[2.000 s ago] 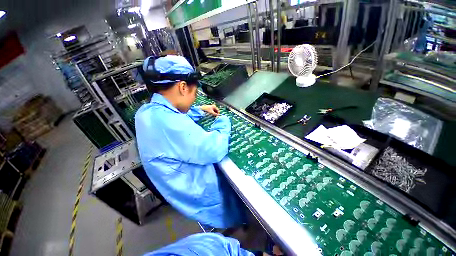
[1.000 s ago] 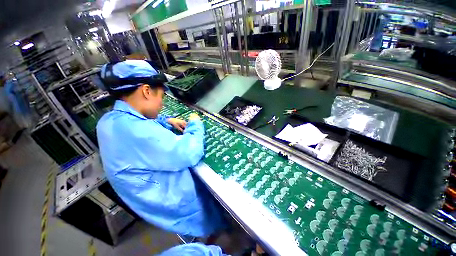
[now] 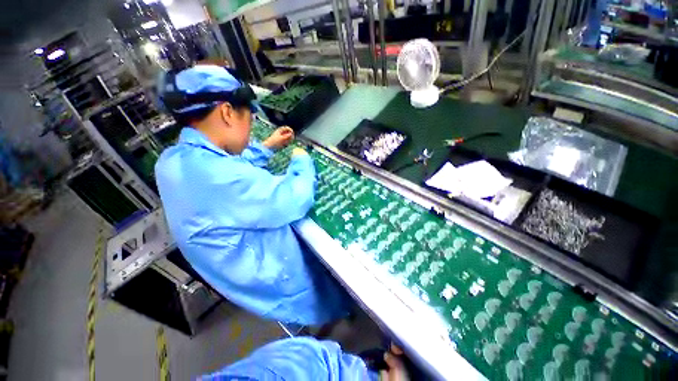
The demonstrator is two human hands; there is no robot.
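Observation:
Green circuit boards lie end to end along the metal-edged conveyor, with rows of pale rounded outlines. My blue left sleeve shows at the bottom edge. My left hand is small, dark and cut off by the bottom edge, beside the conveyor's near rail; whether it holds anything cannot be told. My right hand is out of the picture. A black tray behind the line holds a pile of silvery leaded parts and white paper slips.
A person in blue coat and cap works over the boards at the left. A smaller tray of white parts, hand tools, a white fan and a clear bag lie on the green mat. Metal racks stand behind the person.
The view has swung left, then slightly back right. The other person's far hand has lifted off the boards. More of my left hand shows at the bottom edge.

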